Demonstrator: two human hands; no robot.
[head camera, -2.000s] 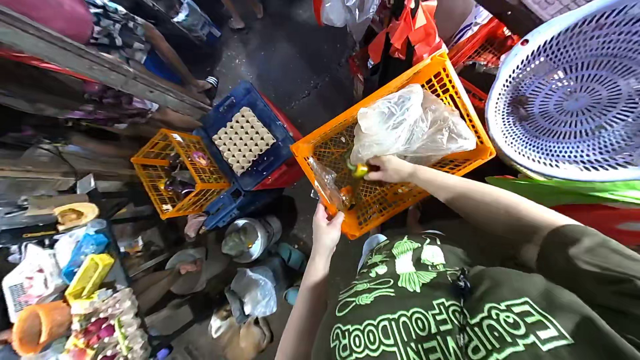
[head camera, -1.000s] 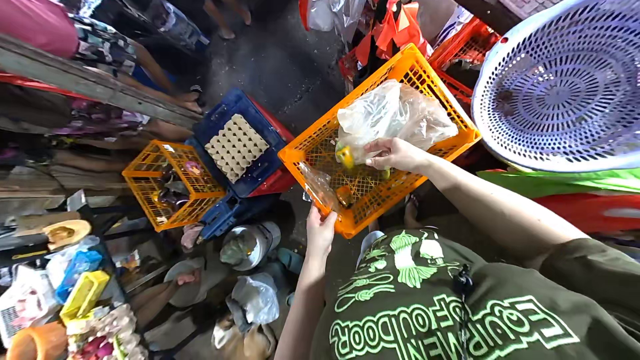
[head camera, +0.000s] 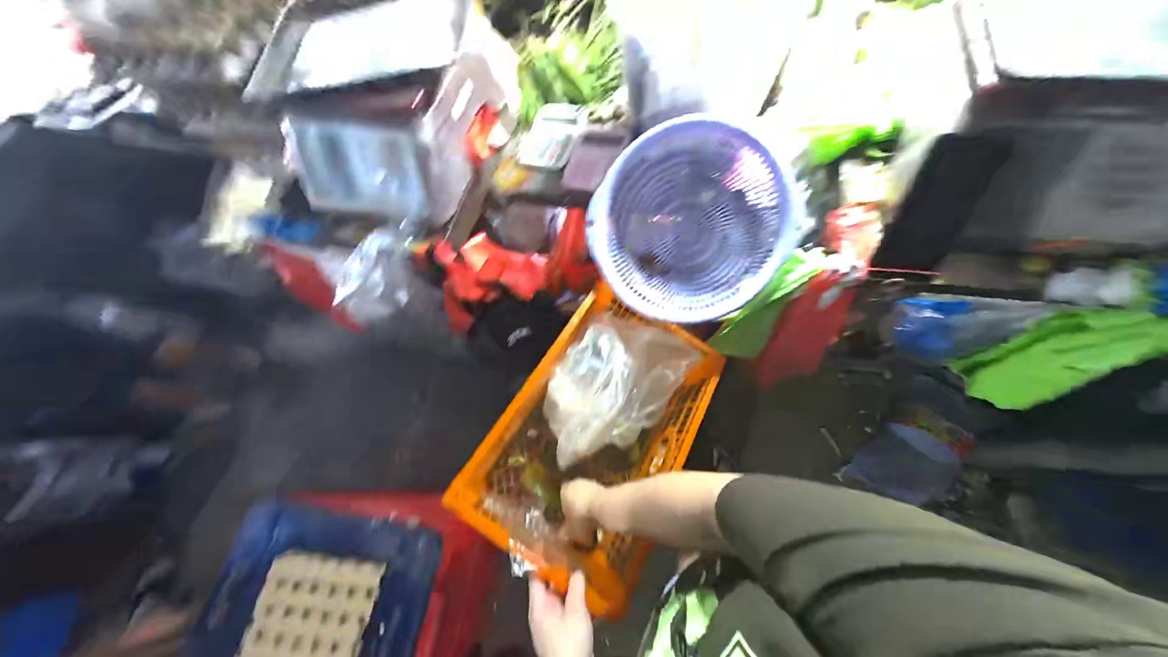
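Note:
An orange plastic crate (head camera: 500, 427) sits in front of me, tilted in the view. Inside it a clear plastic bag (head camera: 598, 388) fills the far part, and a crumpled clear wrapper (head camera: 529, 525) lies at the near left. Blurred greenish-yellow produce (head camera: 540, 479) shows between them. My right hand (head camera: 582, 511) reaches into the crate beside that produce; its fingertips are blurred, so any hold is unclear. My left hand (head camera: 561, 613) is at the crate's near end, fingers around or against its rim by the wrapper.
A purple plastic basket (head camera: 693, 219) stands beyond the crate, with red bags (head camera: 511, 265) to its left. At the lower left an egg tray (head camera: 315, 602) lies in a blue crate (head camera: 246, 547) over something red. Green sheeting (head camera: 1068, 360) is at the right.
The view has swung strongly, bringing in more of the surroundings beyond the basket. A second ago my right hand held something yellow-green above the crate; now it is lower, among the contents.

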